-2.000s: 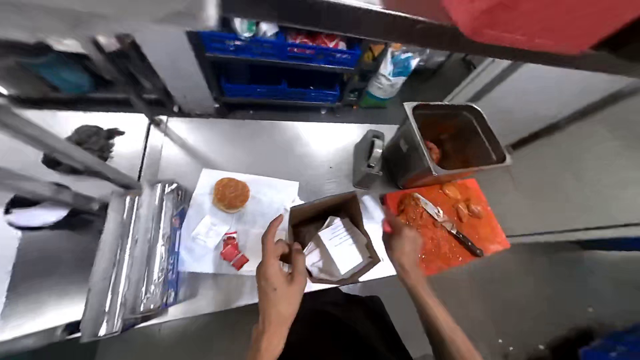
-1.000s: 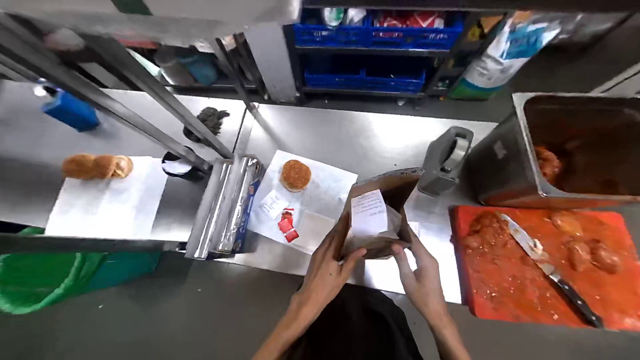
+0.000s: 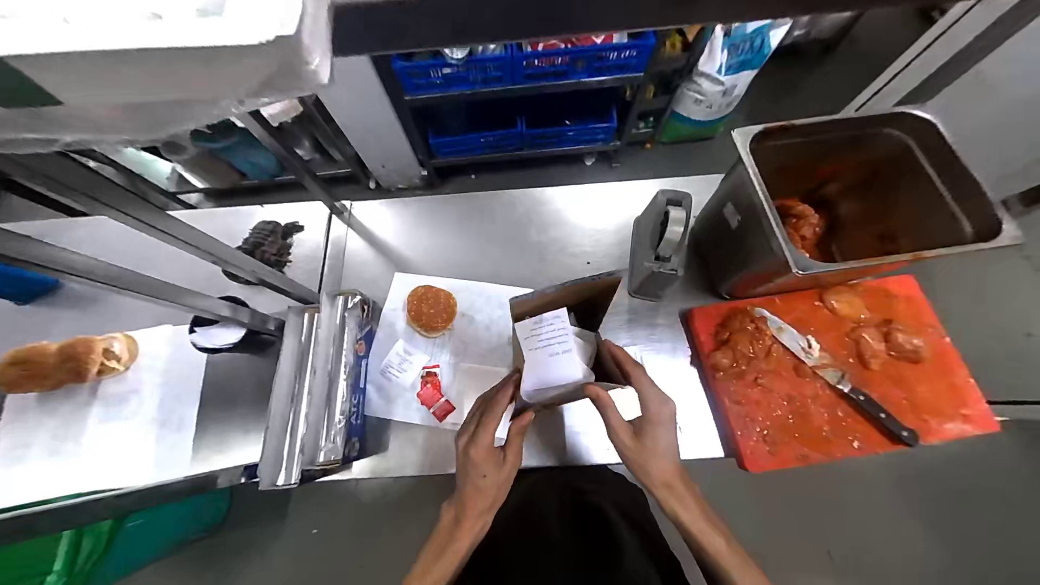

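Note:
A brown paper bag point(image 3: 621, 294) stands open at the counter's front edge, with a printed paper slip point(image 3: 556, 351) and white wrapping inside. My left hand point(image 3: 487, 447) grips its near left side, fingertips on the rim. My right hand point(image 3: 646, 422) pinches the near right side between thumb and fingers. Left of the bag, on white paper point(image 3: 487, 309), lie a seeded bun point(image 3: 431, 309), a small slip point(image 3: 404, 362) with writing and red sachets point(image 3: 435, 393). What the bag holds underneath is hidden.
Right: a red cutting board point(image 3: 796, 422) with raw meat and a knife point(image 3: 837, 376), a deep steel container point(image 3: 723, 244) and a grey tape dispenser point(image 3: 656, 244). Left: foil roll boxes point(image 3: 333, 390), metal shelf posts, a black bowl point(image 3: 218, 335) and bread rolls point(image 3: 69, 361).
Two seconds ago my right hand was near the cutting board, apart from the bag; now both hands hold the bag. The slip stands higher in the bag's opening than at first. The view has shifted.

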